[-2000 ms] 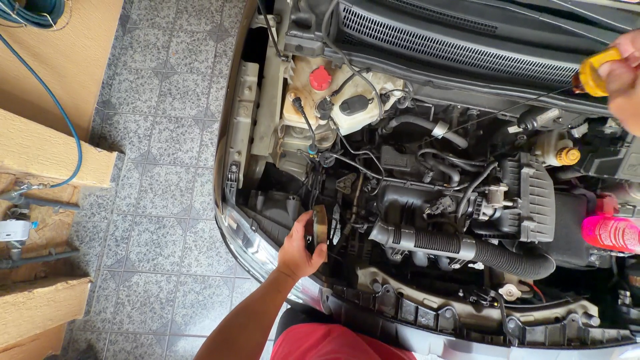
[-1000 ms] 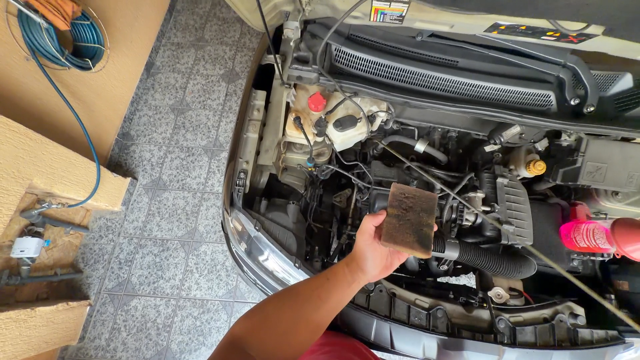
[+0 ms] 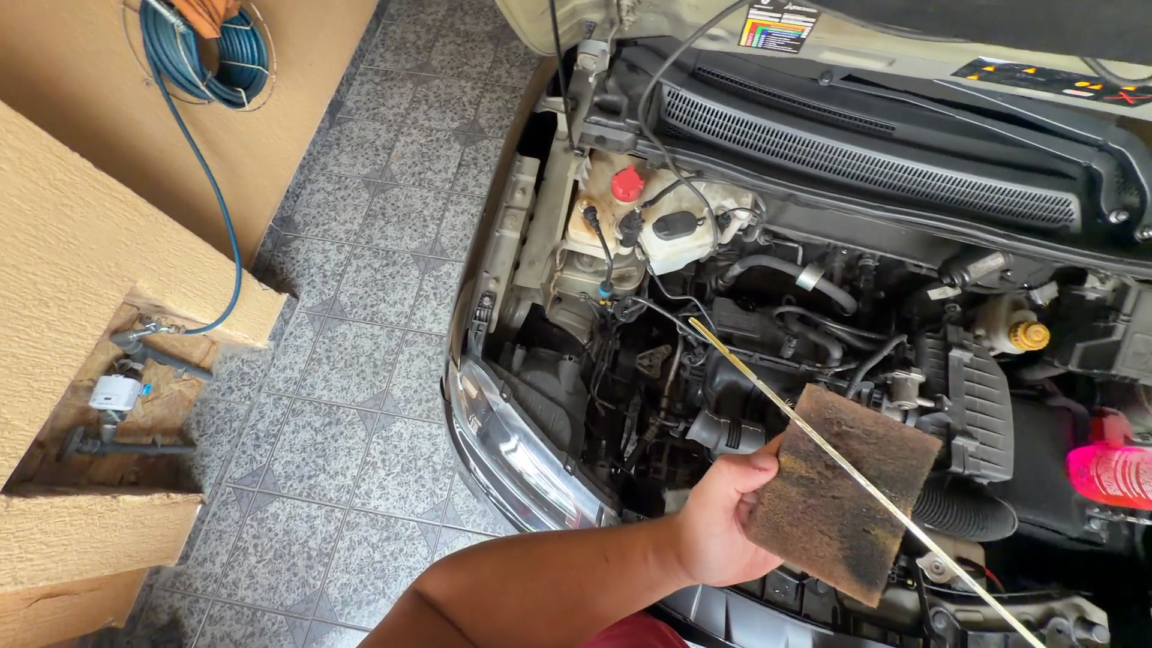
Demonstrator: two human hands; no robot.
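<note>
My left hand (image 3: 731,517) grips a dirty brown square pad (image 3: 841,495) by its left edge, over the front of the engine bay. A long thin dipstick (image 3: 859,477) passes diagonally across the pad, its yellowish, wet-looking tip at the upper left, above the engine. The dipstick's other end leaves the view at the lower right, and my right hand is out of view. Behind the pad lie the black air filter housing (image 3: 976,405) and a ribbed intake hose (image 3: 967,511).
A red-capped reservoir (image 3: 627,184), a yellow cap (image 3: 1029,337) and a pink bottle (image 3: 1111,463) are in the engine bay. The headlight (image 3: 513,450) borders the tiled floor (image 3: 360,360). A blue hose (image 3: 220,216) hangs by the wall at the left.
My right hand, earlier at the upper right with a yellow handle, has left the view. My left hand has turned the pad flat side up and moved it right, under the dipstick.
</note>
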